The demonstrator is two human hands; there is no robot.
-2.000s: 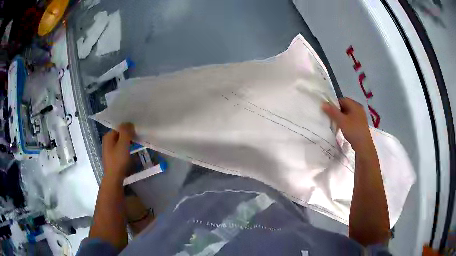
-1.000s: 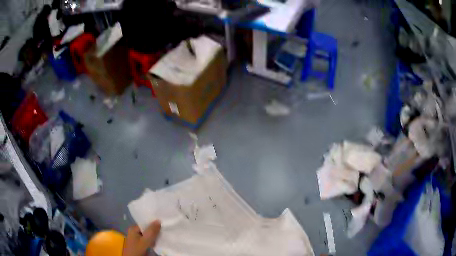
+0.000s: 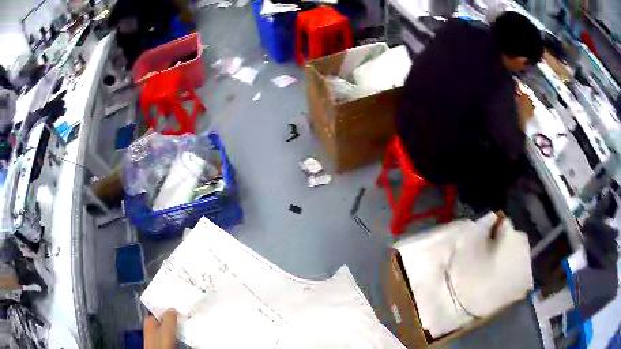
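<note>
A large white pattern piece (image 3: 252, 300) with pencil lines and written marks spreads across the bottom of the view, above the grey floor. Its upper edge is curved, with a pointed corner at the right. My left hand (image 3: 162, 330) grips its lower left edge, thumb on top, and is partly cut off by the bottom edge of the picture. My right hand is not in view. The lower part of the piece is cut off by the picture's edge.
Ahead left, a blue basket (image 3: 180, 211) holds clear plastic and white pieces. A red basket (image 3: 170, 65) stands on a red stool. At right are cardboard boxes (image 3: 357, 133) with white sheets and a seated person (image 3: 463, 109) in dark clothes. Scraps (image 3: 312, 165) lie on the floor.
The view has turned and moved along the floor to an aisle with baskets and a seated person. Two seconds ago both hands held the piece; now only the left shows on it.
</note>
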